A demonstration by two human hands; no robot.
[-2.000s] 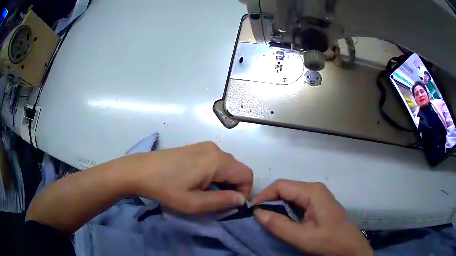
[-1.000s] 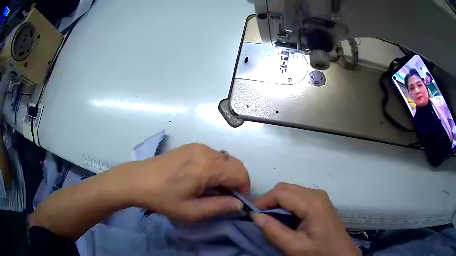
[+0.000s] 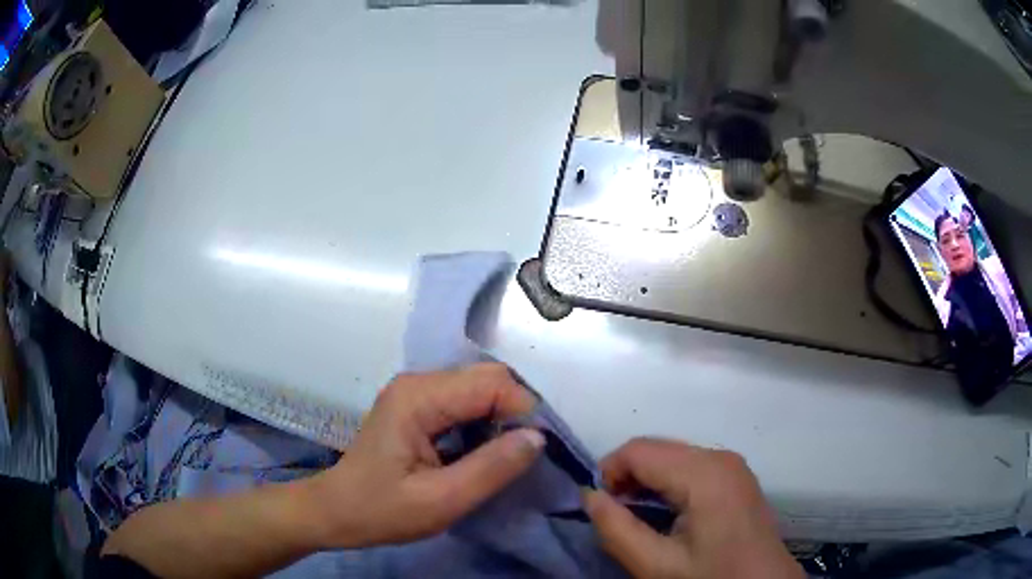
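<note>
A blue-grey garment piece (image 3: 498, 526) with a dark strip along its edge lies over the table's front edge and hangs down below it. My left hand (image 3: 441, 452) pinches the cloth edge between thumb and fingers. My right hand (image 3: 685, 509) pinches the same edge just to the right, at the dark strip. A flap of the cloth (image 3: 447, 296) stands out past my left hand onto the white table (image 3: 283, 192). The lower part of the cloth is cut off by the picture's bottom edge.
The sewing machine head (image 3: 724, 68) is at the upper right over its lit needle plate (image 3: 634, 187). A smartphone (image 3: 962, 271) showing a person on video lies on the machine bed with a dark cord. A second cream machine (image 3: 96, 107) is at the left. Crumpled blue cloth (image 3: 170, 441) lies below the table edge.
The cloth flap has come up farther onto the table and lies more open. My left hand has turned, its fingers now pointing more upward along the edge. The view has shifted slightly.
</note>
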